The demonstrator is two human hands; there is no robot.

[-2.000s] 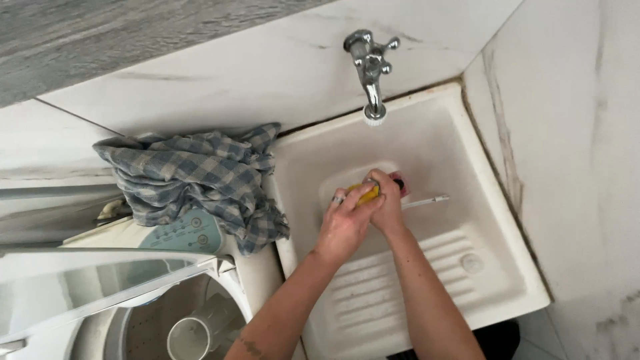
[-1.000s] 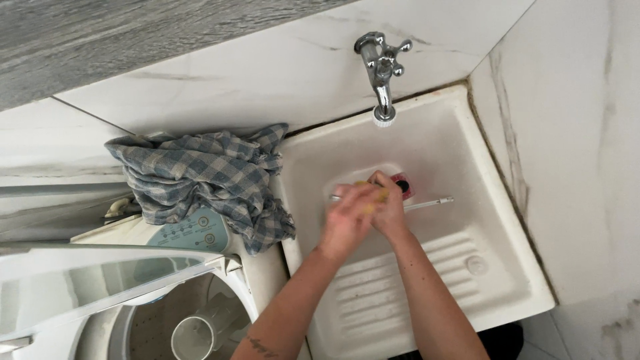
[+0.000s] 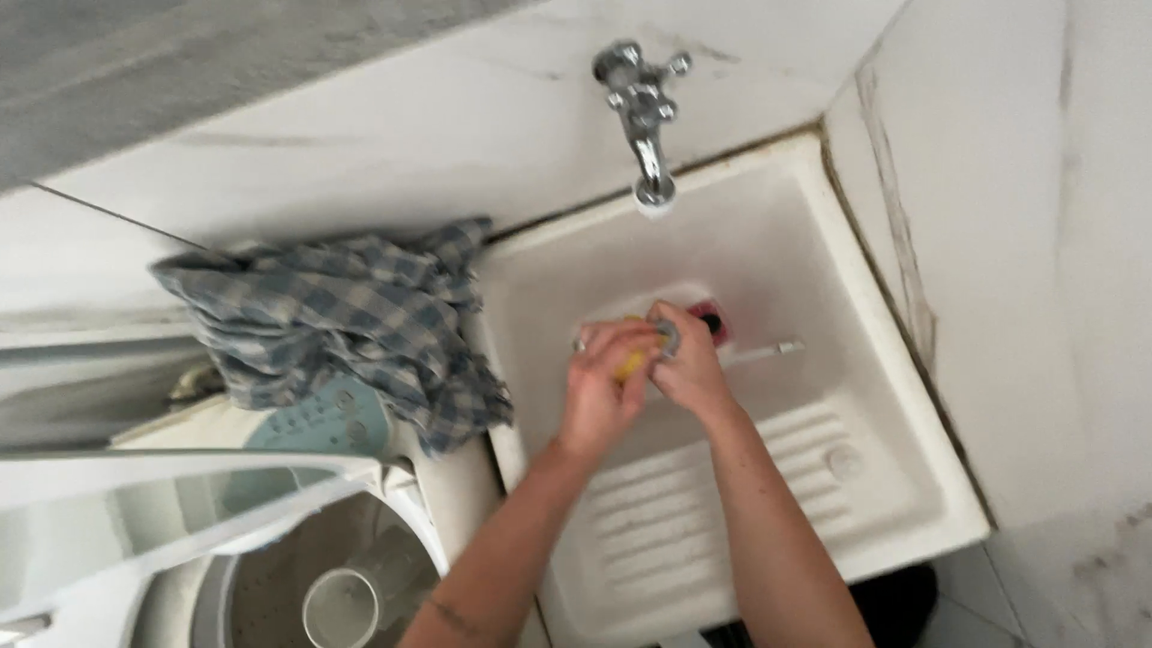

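My left hand point(image 3: 605, 382) is over the basin of a white laundry sink point(image 3: 909, 396), its fingers closed on a yellow item point(image 3: 633, 360), probably a sponge. Touching it from the other side, my right hand point(image 3: 688, 360) grips a small grey round-ended item point(image 3: 667, 337) whose kind I cannot tell. Just beyond the right hand, a pink-red object with a black round part point(image 3: 711, 321) shows in the basin; whether the hand touches it is unclear. A thin white stick-like object point(image 3: 765, 351) lies on the sink floor to the right. The fingers hide much of both held items.
A chrome tap point(image 3: 646, 117) juts from the marble-patterned wall above the sink. A checked grey-blue cloth point(image 3: 351, 315) lies bunched over the control panel of a top-loading washing machine point(image 3: 306, 427) at left, whose lid is raised. Ribbed washboard moulding point(image 3: 666, 513) fills the sink's near part.
The grey round-ended item now shows between my hands. Both hands remain close together over the basin, with their grip slightly altered.
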